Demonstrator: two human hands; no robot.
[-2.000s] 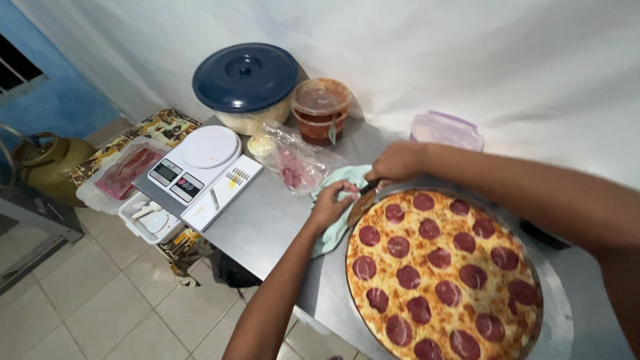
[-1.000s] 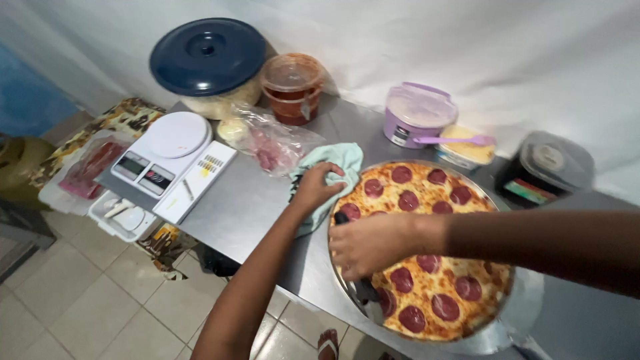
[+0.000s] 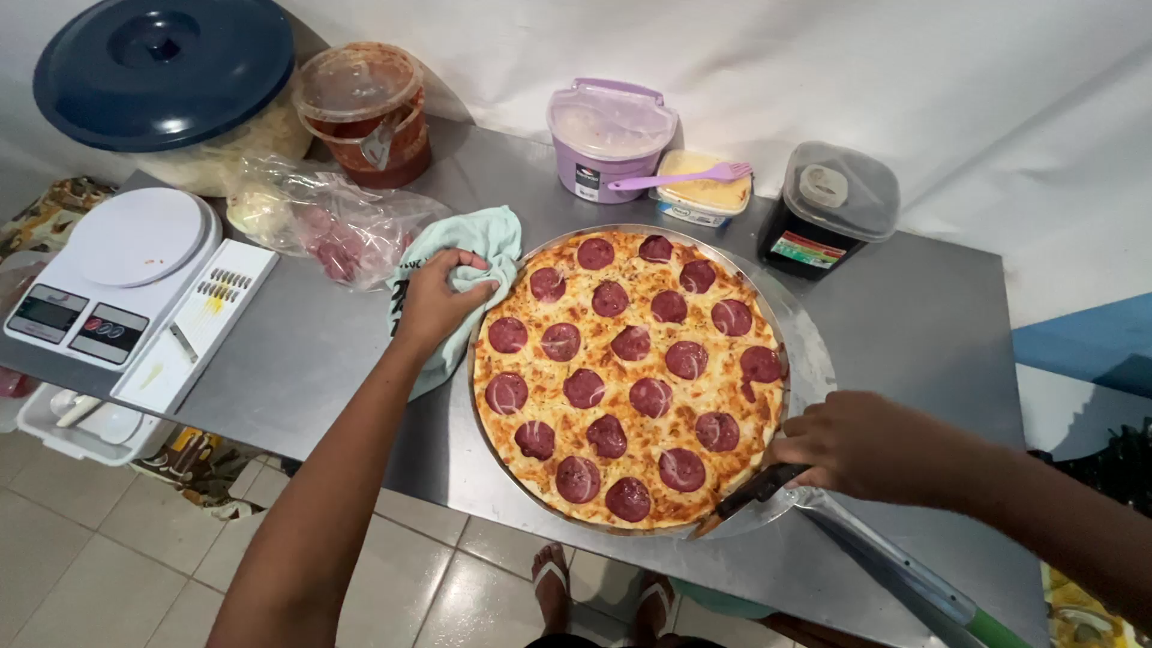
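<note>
A round pepperoni-style pizza (image 3: 630, 369) lies in a round metal pan near the front edge of the metal table. My left hand (image 3: 447, 292) grips a light green cloth (image 3: 486, 236) against the pan's upper left rim. In my right hand (image 3: 837, 445) is a dark-handled knife or spatula (image 3: 751, 493), its tip at the pan's lower right rim, between crust and pan. A round, flat metal peel (image 3: 810, 360) shows under the pan, its long handle (image 3: 909, 562) running to the lower right.
Behind the pizza stand a lilac tub (image 3: 603, 157), a margarine-type tub (image 3: 706, 184) with a lilac fork (image 3: 679, 176), and a black container (image 3: 823, 216). To the left are a kitchen scale (image 3: 117, 270), a plastic bag of meat (image 3: 337, 229), a sauce bucket (image 3: 373, 126) and a blue-lidded bowl (image 3: 166, 72).
My right hand has moved with the tool along the pizza's edge, from beside the cloth to the lower right rim. My left hand stays at the cloth. The view has shifted right.
</note>
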